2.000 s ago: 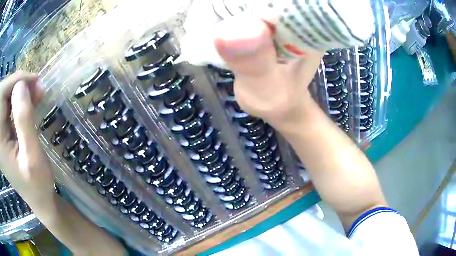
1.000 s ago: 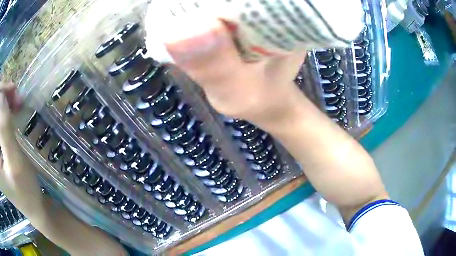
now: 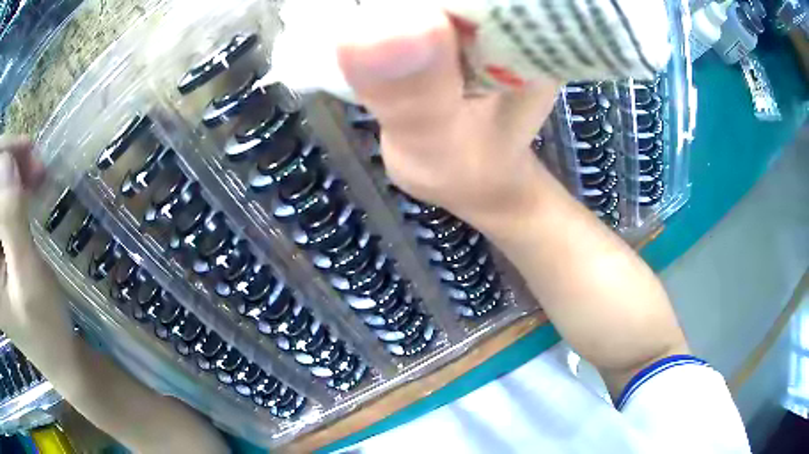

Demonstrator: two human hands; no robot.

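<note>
My right hand [image 3: 452, 124] is closed around a white squeeze bottle [image 3: 568, 40] with printed dark lines and a red mark, held over the upper middle of a clear ribbed tray [image 3: 390, 362]. The bottle's front end is washed out by glare, so its tip cannot be made out. Glossy black parts [image 3: 328, 222] stand in closely packed columns in the tray. My left hand [image 3: 18, 191] is at the tray's left edge, cut off by the picture's edge; its fingertips are near the rim, but whether they grip it is unclear.
A brown board edge [image 3: 443, 355] shows under the tray on the green bench [image 3: 732, 168]. Another tray of dark parts [image 3: 22, 381] and a yellow object [image 3: 51, 439] lie at lower left. White and grey small items [image 3: 732, 35] lie at upper right.
Over two seconds the tray has shifted slightly left in view. The right hand with the bottle moved left, then a little back right. The left hand has moved further towards the left picture edge.
</note>
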